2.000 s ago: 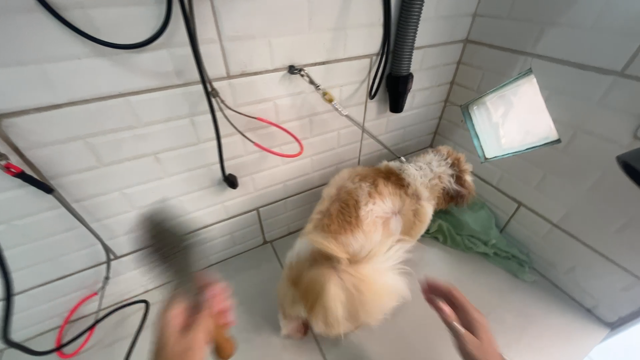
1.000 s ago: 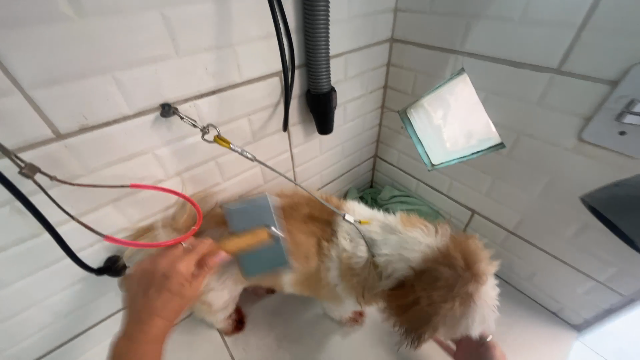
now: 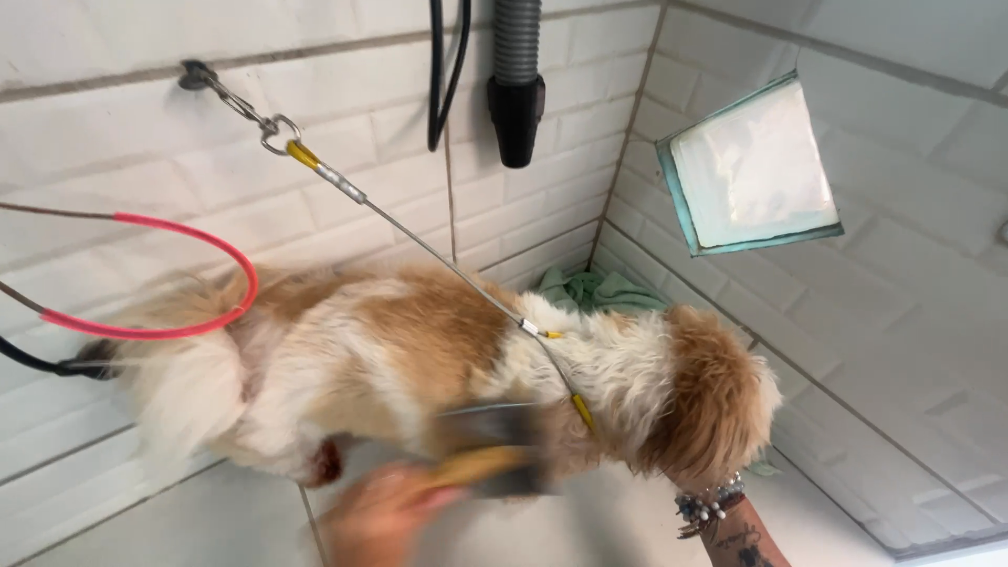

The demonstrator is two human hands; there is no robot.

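A tan and white long-haired dog [image 3: 425, 331] stands side-on, its head to the right. Blurred by motion, my left hand [image 3: 386, 504] grips the wooden handle of a slicker brush [image 3: 492, 429], whose head is at the dog's lower side, just behind the front leg area. My right hand [image 3: 697, 479] is at the underside of the dog's head, mostly hidden by fur; a beaded bracelet [image 3: 705, 504] circles that wrist, and its fingers cannot be seen. A steel cable tether [image 3: 441, 260] with yellow sleeves runs from a wall hook to a loop around the dog's neck.
A red-sleeved cable loop [image 3: 250, 283] hangs over the dog's rear. Behind the dog, a grey corrugated hose with a black nozzle [image 3: 516, 118] and a black cord [image 3: 449, 79] hang against white tiles. A green towel [image 3: 602, 290] lies in the corner. A teal-edged pane [image 3: 752, 169] is on the right wall.
The dog faced away at first and now stands side-on. The brush has moved from the dog's back to its lower side. My right hand, apart from the dog at first, is now at its head.
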